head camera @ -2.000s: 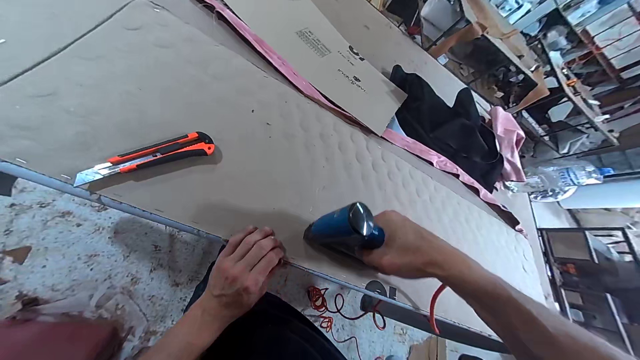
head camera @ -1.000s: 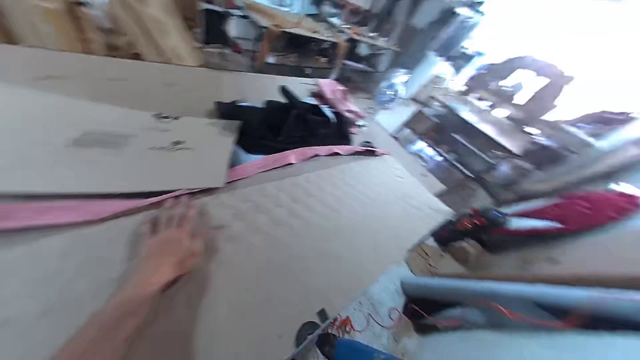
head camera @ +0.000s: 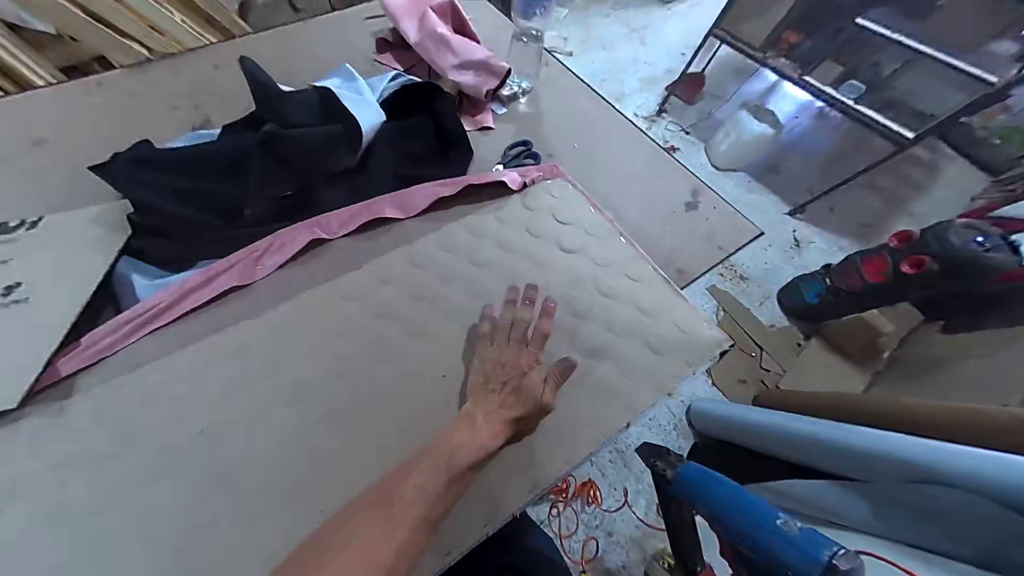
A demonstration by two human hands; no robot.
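My left hand [head camera: 512, 376] lies palm down with its fingers apart on a large cardboard-faced panel [head camera: 264, 432], close to its dimpled end. Pink fabric [head camera: 320, 228] edges the panel's far side and folds around the far corner. At the lower right is a blue pneumatic staple gun [head camera: 752, 512], held off the panel's near edge; the fingers on it are barely visible, and most of my right hand is hidden or out of frame. Scissors with dark handles [head camera: 518, 154] rest by the far corner. Black fabric [head camera: 280, 160] is heaped beyond the pink strip.
A loose cardboard sheet [head camera: 56, 280] overlaps the panel at left. A clear plastic bottle [head camera: 524, 60] stands beside pink fabric at the table's far end. On the right are fabric rolls [head camera: 848, 456], cardboard scraps [head camera: 744, 360] and a red-and-black object. An orange air hose [head camera: 572, 512] coils on the floor.
The view has swung toward the panel's far end. My left hand has moved from beside the pink strip to the dimpled part. The staple gun was over the panel's near edge two seconds ago.
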